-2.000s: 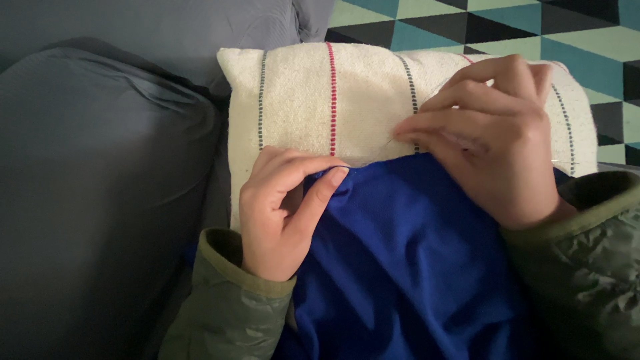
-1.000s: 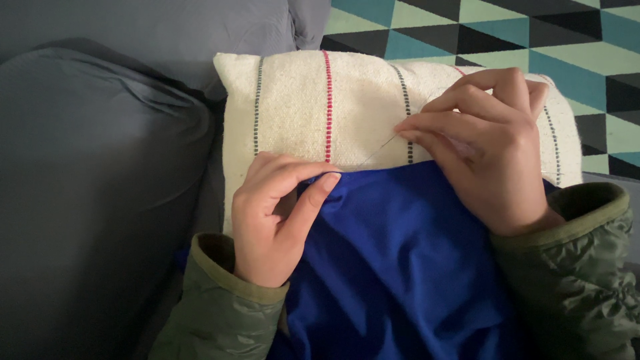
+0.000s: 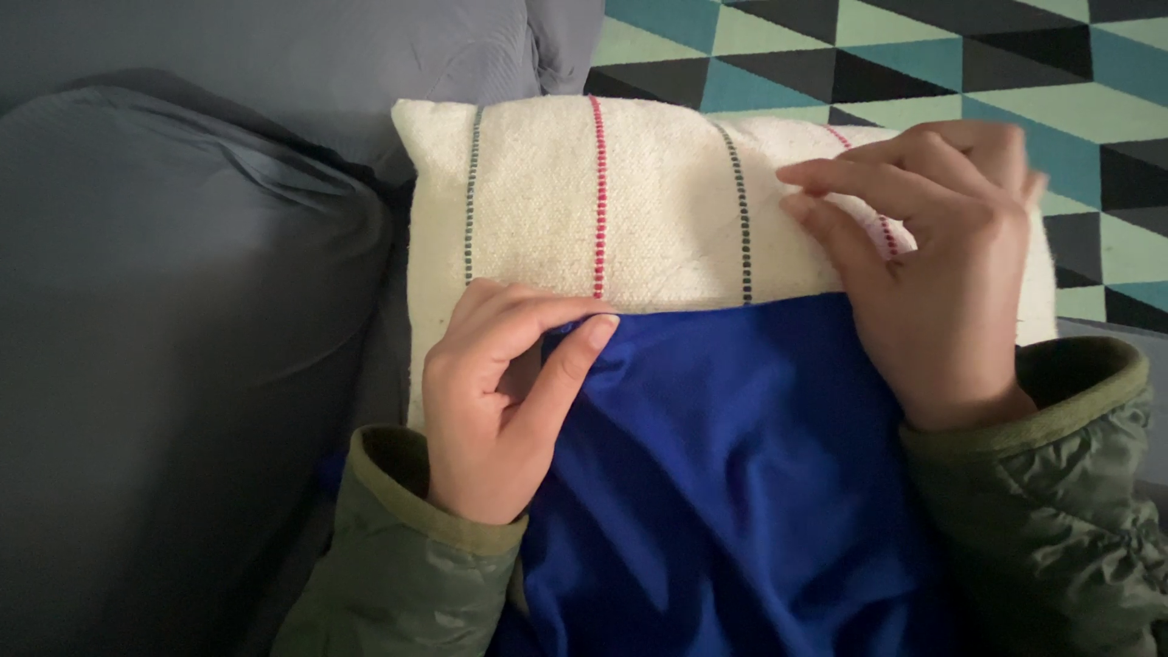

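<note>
Blue fabric (image 3: 730, 438) lies over the lower part of a cream woven cushion (image 3: 671, 201) with red and dark dashed stripes. My left hand (image 3: 502, 392) pinches the fabric's upper edge between thumb and forefinger, near the red stripe. Above and to the right of that edge, my right hand (image 3: 940, 255) is raised over the cushion, thumb and forefinger tips close together. Whatever may lie between those fingertips is too fine and blurred to make out. Both wrists come out of olive quilted sleeves.
Grey upholstery (image 3: 173, 319), seemingly a sofa with cushions, fills the left side and top left. A rug (image 3: 903, 68) with teal, black, grey and pale green triangles covers the floor at the upper right.
A second ago a thin needle or thread showed between my right fingertips and the fabric edge. My right hand has since moved up and to the right; my left keeps its pinch.
</note>
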